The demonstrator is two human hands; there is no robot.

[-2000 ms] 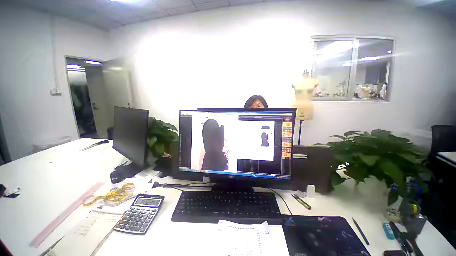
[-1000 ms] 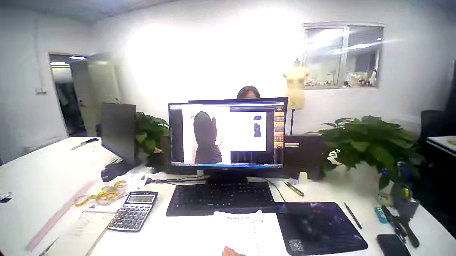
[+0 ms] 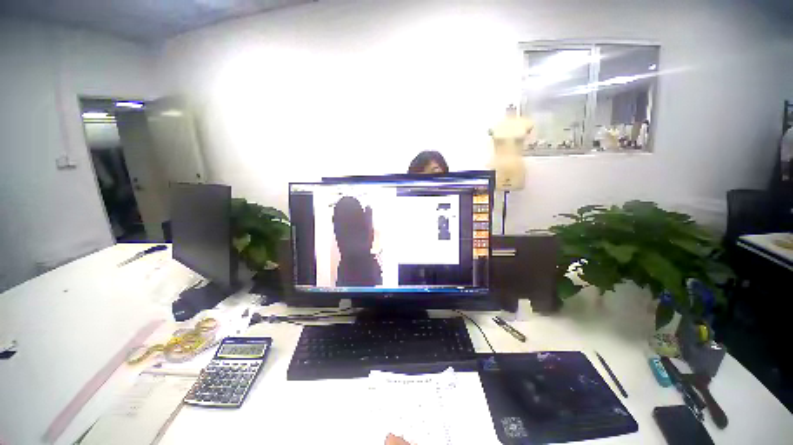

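White printed sheets [image 3: 417,408] lie in front of the black keyboard [image 3: 380,346]. A small part of one hand shows over the sheets at the bottom edge; it is cut off, and I cannot tell which hand it is or whether it holds anything. The monitor [image 3: 389,235] shows a dark garment photo at left and a smaller picture at right, beside orange buttons. The black mouse pad [image 3: 556,398] lies right of the sheets, with no hand or mouse visible on it.
A calculator [image 3: 228,372], yellow loops [image 3: 187,343], paper and a pinkish strip [image 3: 104,378] lie left. A phone [image 3: 683,425], thin stick [image 3: 611,375], teal item [image 3: 658,371] and dark-handled tools [image 3: 706,401] lie right, near a plant. A person sits behind the monitor.
The view has tilted down and turned slightly right since the oldest frame. The hand part has come into view at the bottom edge and shows a little less than one second ago.
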